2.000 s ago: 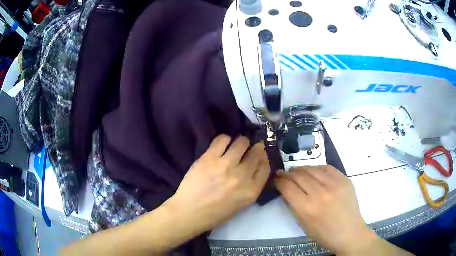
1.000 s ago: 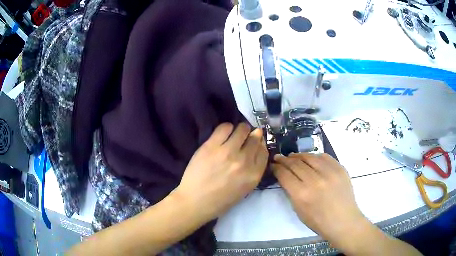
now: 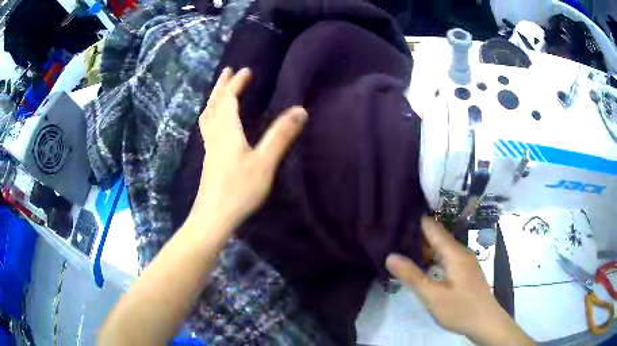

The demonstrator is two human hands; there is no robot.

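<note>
The plum garment (image 3: 338, 155) with grey plaid parts (image 3: 162, 81) lies bunched across the left and middle of the view. My left hand (image 3: 240, 149) is over it, thumb and fingers spread, gripping nothing. My right hand (image 3: 453, 277) is at the garment's right edge beside the needle area, slightly blurred, with the thumb on the cloth and the fingers at its edge. The white sewing machine (image 3: 440, 149) stands right of the garment. Fabric and hand hide much of the foot area. A dark strip (image 3: 503, 270) lies right of my right hand.
Scissors with red and orange-yellow handles (image 3: 599, 312) lie at the far right, partly cut off. A grey box with a round vent (image 3: 51, 145) stands at the left, with a blue strap (image 3: 108, 236) beside it. Blue plastic (image 3: 15, 263) shows at the left edge.
The view has shifted left, so the machine appears farther right. My left hand has left the needle area and opened over the garment. My right hand has moved to the garment's edge.
</note>
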